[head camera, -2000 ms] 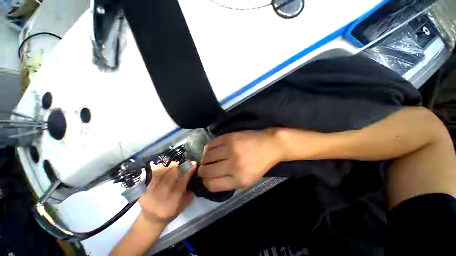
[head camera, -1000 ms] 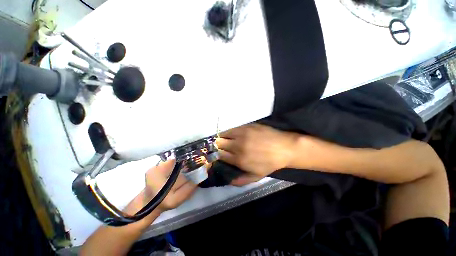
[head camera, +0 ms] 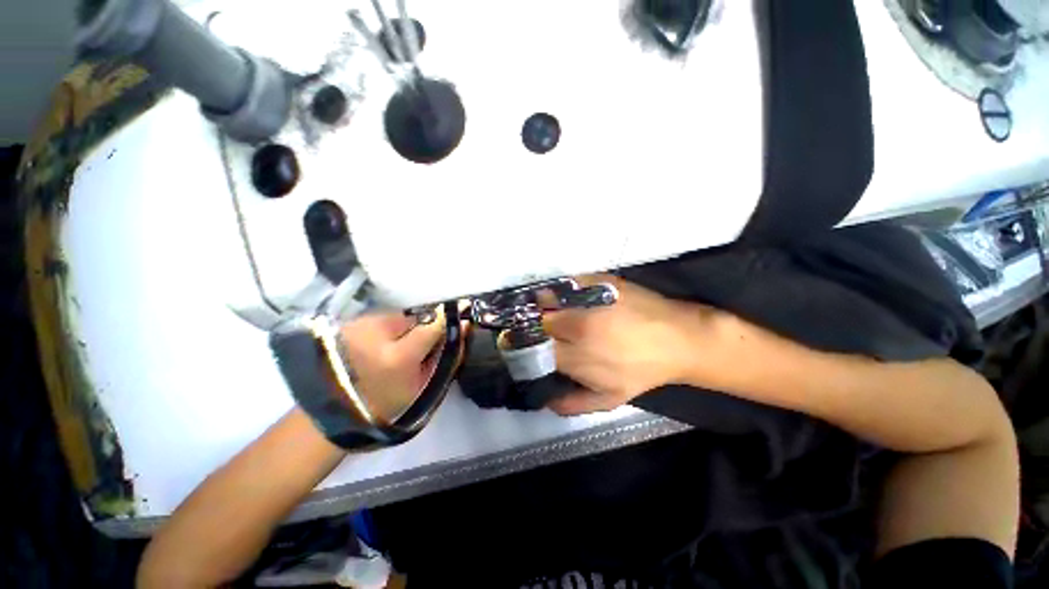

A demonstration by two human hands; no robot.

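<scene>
The dark garment lies from beneath the machine head across the table edge, under my right forearm. My right hand grips a bunched part of it just right of the thread tension dial. My left hand is at the left side of the bunched cloth, behind the dark curved guard, with its fingertips partly hidden by metal parts. I cannot tell whether it holds the cloth. The white sewing machine head hides the needle area.
A wide black strip drapes over the machine head. A grey tube stands at the upper left. The table has a worn wooden edge at left and a grey front edge. A plastic-wrapped item lies at the right.
The view has shifted, so the machine head and strip appear further right. My left hand now shows mostly behind the curved guard. My right hand stays on the bunched cloth.
</scene>
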